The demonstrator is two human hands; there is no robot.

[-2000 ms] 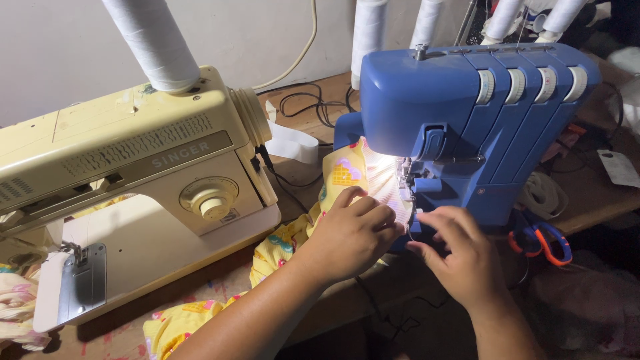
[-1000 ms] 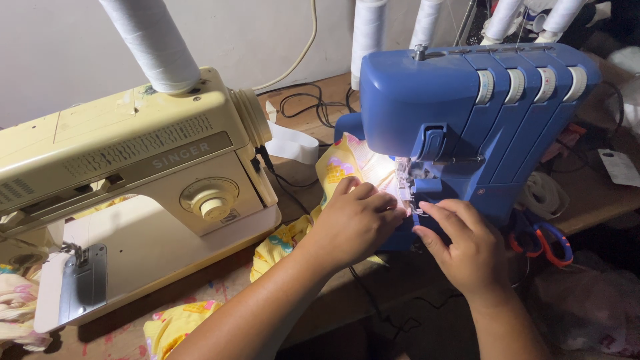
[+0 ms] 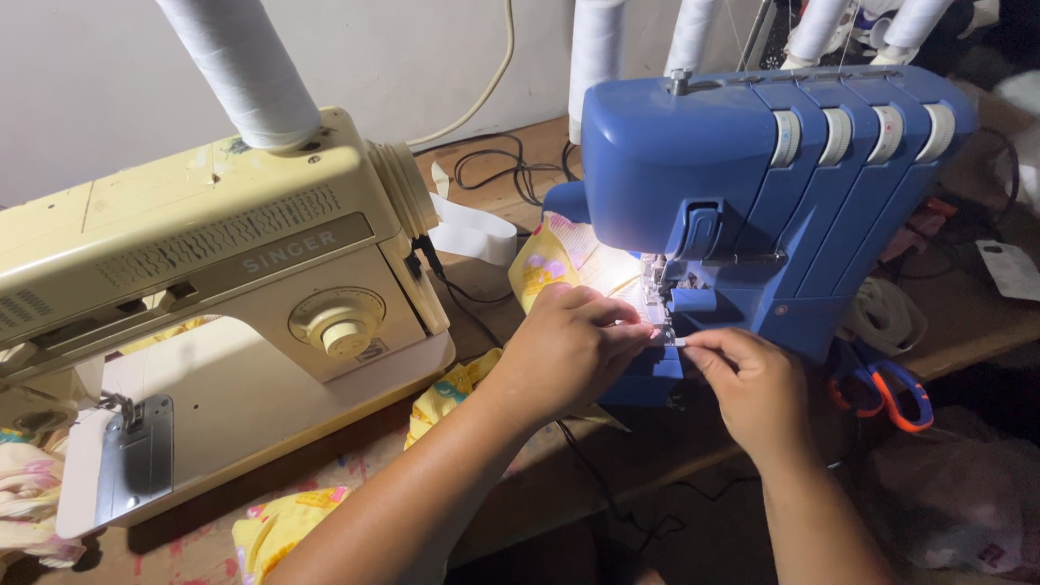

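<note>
A blue overlock sewing machine (image 3: 674,162) stands at the right, its lamp lighting the presser foot area. Yellow printed fabric (image 3: 540,256) runs under its head, with more of it bunched lower down toward the table's front. My left hand (image 3: 569,341) presses the fabric beside the foot, fingertips together on the cloth edge. Just right of it, my right hand (image 3: 743,378) pinches the end of a narrow white strip (image 3: 676,342) between thumb and forefinger, in front of the foot. The fingertips of both hands are a short way apart.
A cream Singer sewing machine (image 3: 244,268) with a white thread cone (image 3: 252,73) stands at the left. Orange-and-blue scissors (image 3: 886,390) lie right of the overlocker. Black cables (image 3: 508,158) and a white band (image 3: 471,231) lie between the machines. More thread cones (image 3: 597,65) rise behind.
The fabric near the foot has shifted and shows more of its striped side. My right hand has moved slightly away from my left hand, and the white strip shows between them.
</note>
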